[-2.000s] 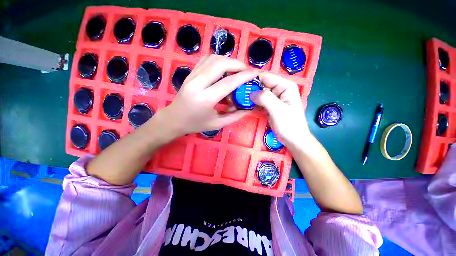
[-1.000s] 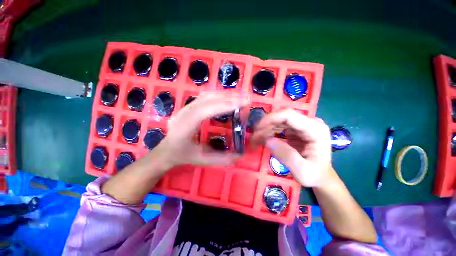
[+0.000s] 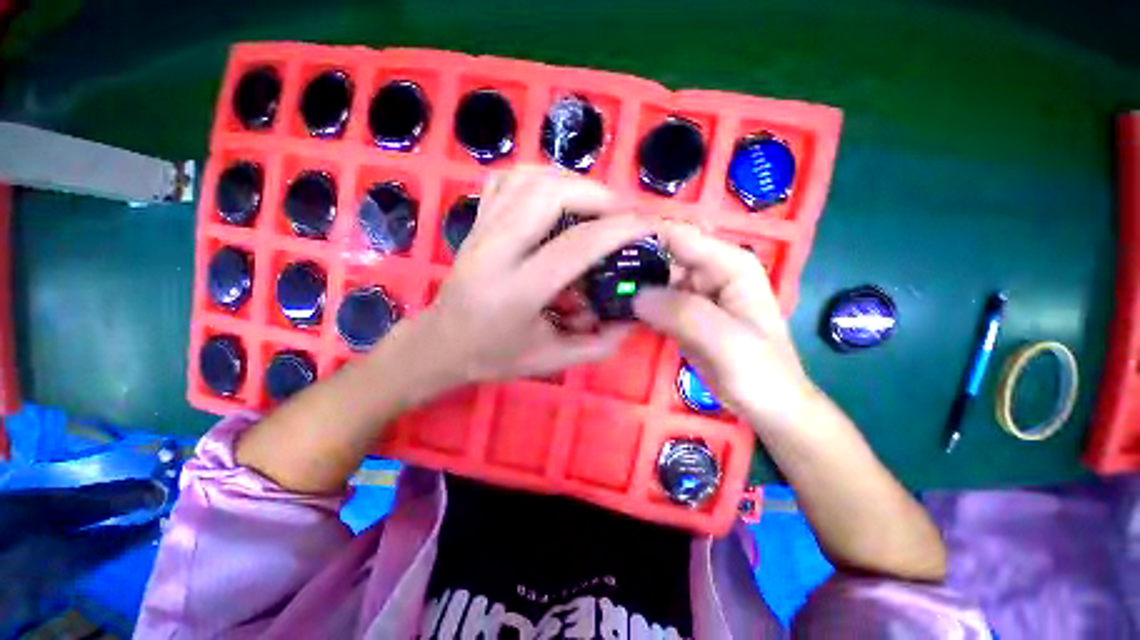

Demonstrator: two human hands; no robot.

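Observation:
My left hand (image 3: 531, 281) holds a round smartwatch head (image 3: 628, 280) by its edge above the component tray (image 3: 525, 431). Its screen faces up, mostly dark with a small green patch. My right hand (image 3: 725, 313) also grips it, with fingertips at the lower right of the screen. The tray's back row holds dark watch heads and a blue-lit one (image 3: 761, 170) at the right. Another watch head (image 3: 689, 471) sits in the front right pocket. Several pockets near the front show bare red. My hands and forearms hide part of the tray.
On the green mat, right of the tray, lie a watch head (image 3: 860, 318), a blue pen (image 3: 978, 371) and a masking tape roll (image 3: 1036, 390). A red tray (image 3: 1121, 300) is at the right edge. A pale arm-like bar (image 3: 94, 163) reaches in from the left.
The held watch head showed blue, then was turned edge-on in my left hand with my right hand apart. Now it faces up in both hands, dark with green. The camera view has shifted.

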